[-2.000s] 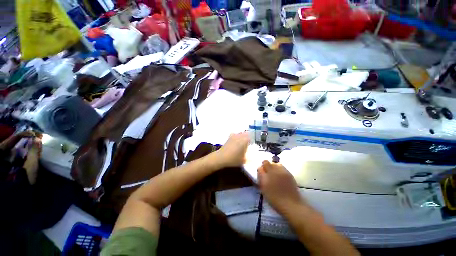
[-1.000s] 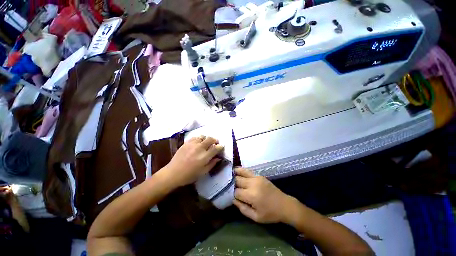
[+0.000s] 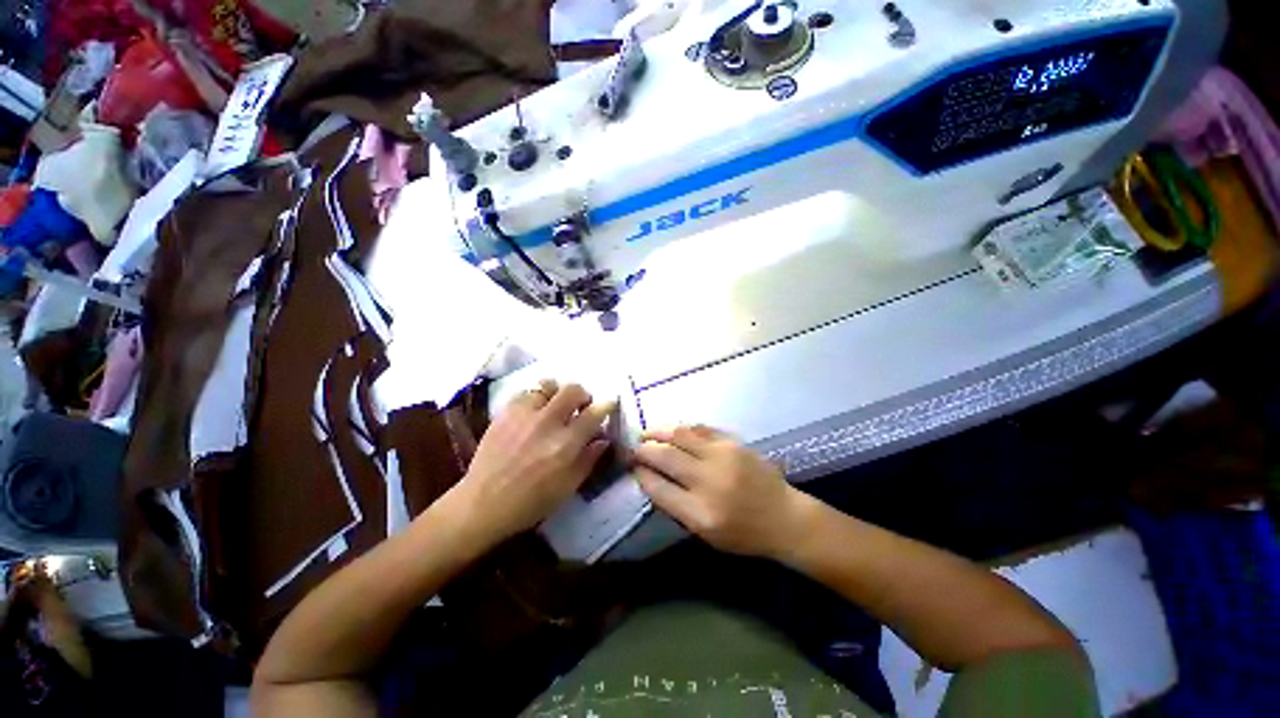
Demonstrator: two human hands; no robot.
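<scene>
White pocketing (image 3: 576,532) with a small brown piece lies at the front edge of the machine bed, below the lit needle area. My left hand (image 3: 541,446) presses on it from the left, fingertips on the cloth. My right hand (image 3: 709,484) pinches its right edge, close to my left fingertips. The presser foot and needle are lost in the glare. Brown garment panels (image 3: 299,386) with white edges lie left of the machine. The white sewing machine (image 3: 828,211) with a blue stripe stands behind my hands.
A packet (image 3: 1056,250) and yellow-green loops (image 3: 1168,201) lie at the right end of the table. A ruler-like tape (image 3: 983,362) runs along the front edge. Another person's hand (image 3: 52,617) shows at the lower left, beside a grey machine part (image 3: 56,477).
The view has swung down and right. Both hands have come back from the needle to the bed's front edge with the white cloth. My right hand has since moved slightly up, closer to my left.
</scene>
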